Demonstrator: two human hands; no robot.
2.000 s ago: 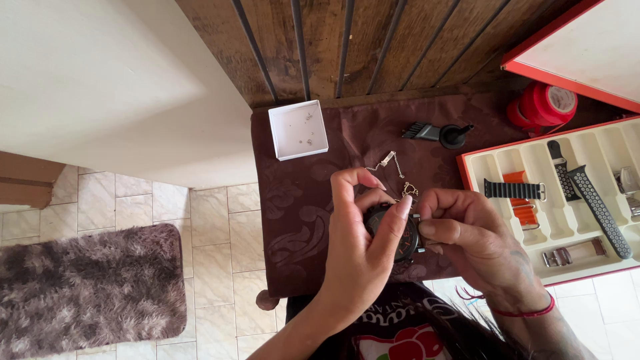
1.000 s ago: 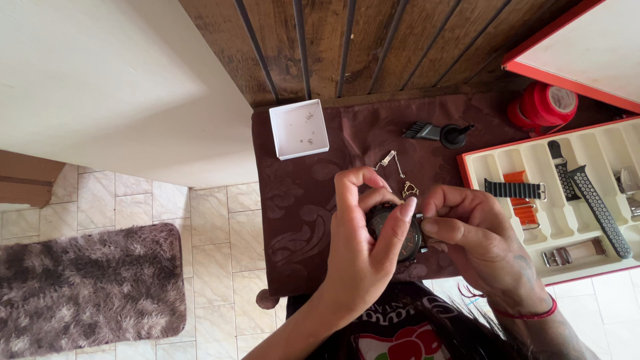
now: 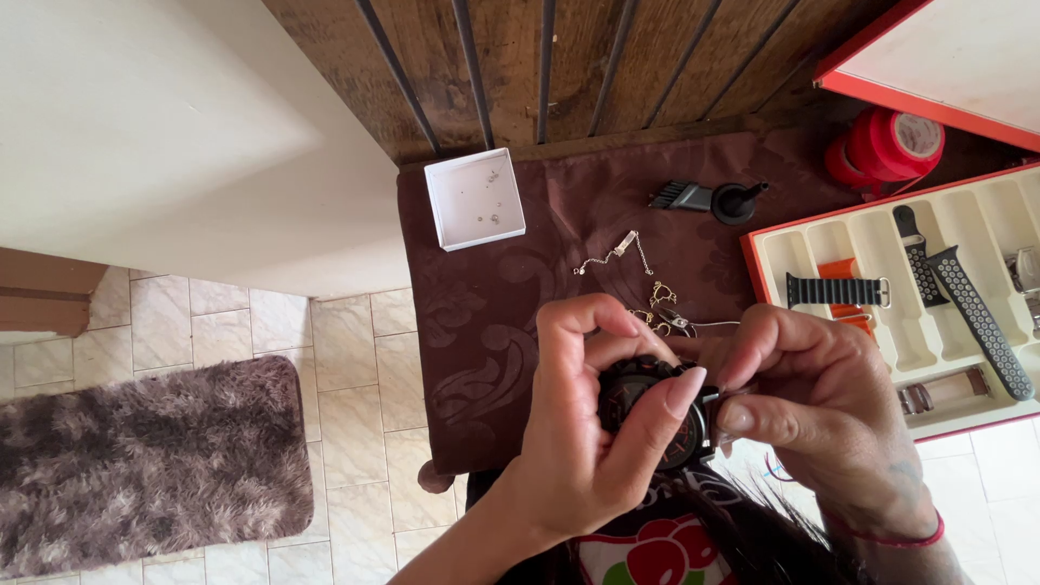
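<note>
A black wristwatch (image 3: 691, 435) with a round dial is held low over the table's near edge. My left hand (image 3: 593, 414) grips its case, the thumb across the dial. My right hand (image 3: 800, 406) pinches the strap end beside the case between thumb and index finger; the fingers partly hide that strap. Just beyond the hands, a silver chain bracelet (image 3: 626, 244) and gold-coloured jewellery (image 3: 663, 292) lie on the brown tablecloth (image 3: 479, 325).
A white box (image 3: 479, 199) with tiny pieces stands at the back left. A black brush attachment (image 3: 686, 197), a red tape roll (image 3: 886, 150) and a cream tray (image 3: 829, 236) with watch straps lie to the right. A slatted wooden panel (image 3: 585, 65) bounds the back.
</note>
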